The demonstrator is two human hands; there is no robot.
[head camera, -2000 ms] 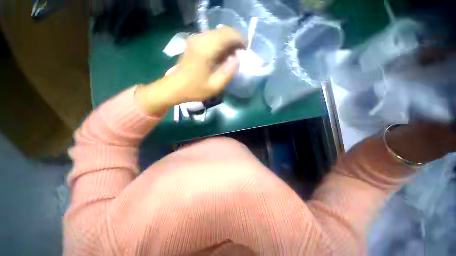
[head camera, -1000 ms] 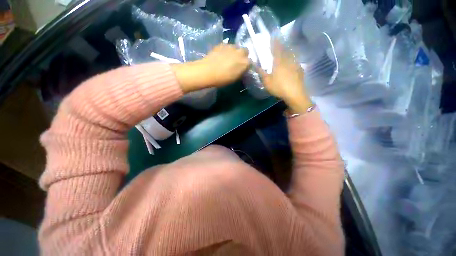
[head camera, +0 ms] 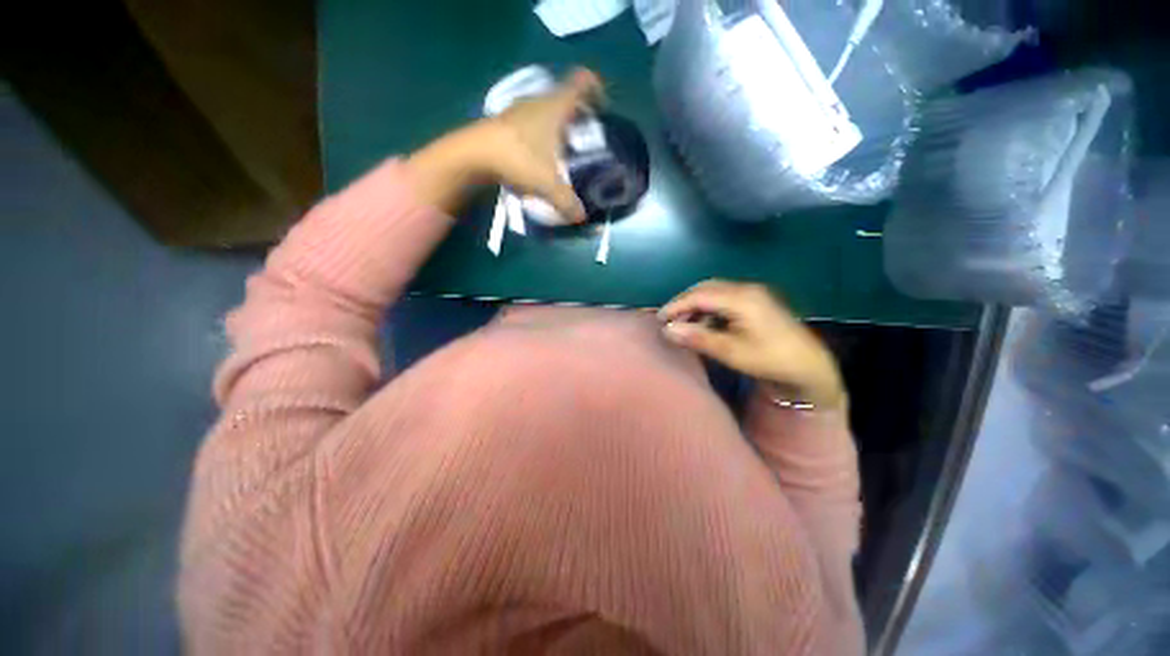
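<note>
A security camera (head camera: 613,164) with a white body and dark round face lies on the green-matted bench, with thin white strips sticking out below it. My left hand (head camera: 533,144) is around its white body, fingers on top and thumb at the lower edge. My right hand (head camera: 751,336) is at the bench's front edge, close to my body, with fingers curled and fingertips near each other. Whether it holds something small cannot be told; the hand is slightly blurred.
Clear air-column bags with white items inside (head camera: 789,103) lie right of the camera, and another bag (head camera: 1007,192) lies farther right. White pieces (head camera: 580,13) are at the bench's far edge of view. A brown carton (head camera: 212,128) stands left. More clear bags (head camera: 1091,487) are at lower right.
My left hand has moved from the bags to the security camera and taken hold of it. My right hand has left the bag and come back to the bench's front edge. The view has turned.
</note>
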